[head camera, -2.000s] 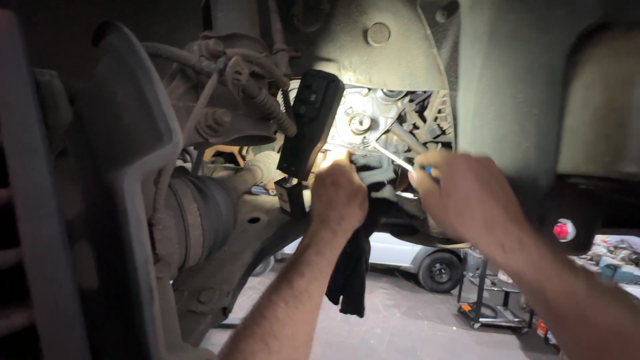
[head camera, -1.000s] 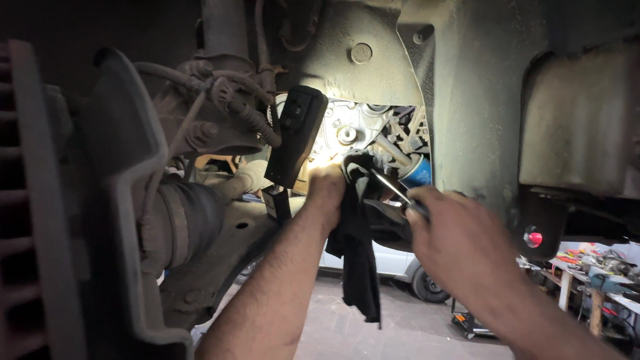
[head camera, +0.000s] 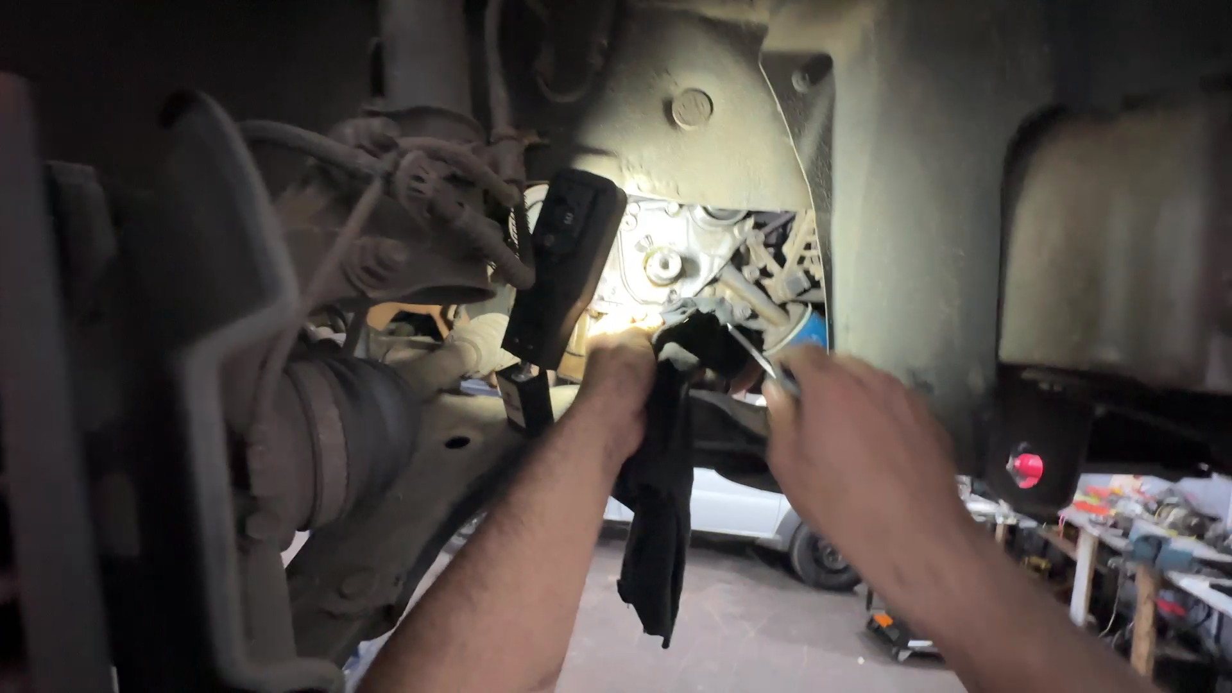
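Note:
My left hand (head camera: 621, 380) reaches up below the lit metal engine cover (head camera: 679, 250); its fingers are washed out by the light, at the edge of a black cloth (head camera: 659, 539) that hangs down. Whether they grip the cloth cannot be told. Closed around a thin metal tool (head camera: 756, 354), my right hand (head camera: 847, 423) is right of the cloth, the shaft pointing up and left toward the cloth's upper folds. The tool's tip is hard to make out. A black work light (head camera: 563, 269) stands just left of the cover and lights it.
A rubber boot (head camera: 361, 423) and a suspension arm (head camera: 414, 529) lie at the left. A blue cylindrical part (head camera: 810, 329) shows behind my right hand. Wheel-well panels (head camera: 693, 159) surround the opening. Beyond are a light-coloured car (head camera: 736, 505) and a cluttered workbench (head camera: 1107, 525).
Two seconds ago the tool in my right hand pointed toward the lower part of the lit cover; now it points at the cloth. More of the cloth hangs to the right of my left wrist.

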